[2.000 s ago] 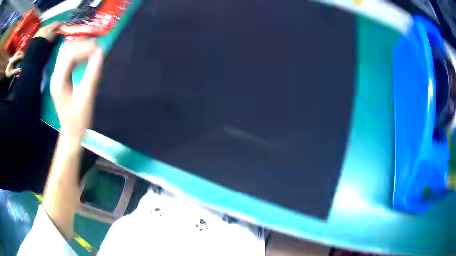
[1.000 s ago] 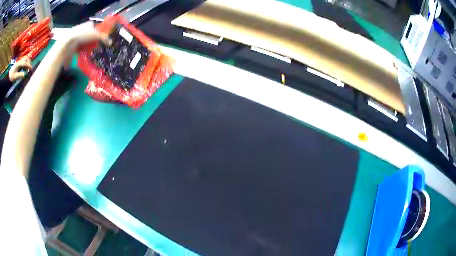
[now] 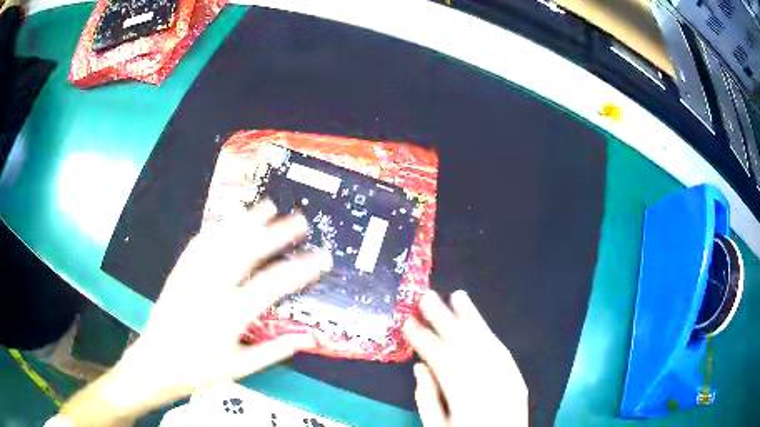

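A black circuit board (image 3: 333, 218) with two white labels lies on a shiny red bubble bag (image 3: 423, 171) on the black mat (image 3: 517, 217). My left hand (image 3: 242, 292) is over the board's left side, fingers apart and slightly blurred, its thumb by the bag's near edge. It hides the board's left edge; whether the fingertips press on it is unclear. My right hand (image 3: 467, 354) is at the bag's near right corner, fingertips at its edge and thumb apart. No grasp shows on either hand.
A blue tape dispenser (image 3: 671, 300) with a dark roll stands on the green bench right of the mat. Another board (image 3: 133, 21) on red bags lies at upper left. A yellow spot (image 3: 611, 111) is on the white rail behind the mat. Dark clothing shows at the left edge.
A board on a red bag now lies on the previously bare mat. My left hand has come from the upper-left stack to this board. My right hand has come into view.
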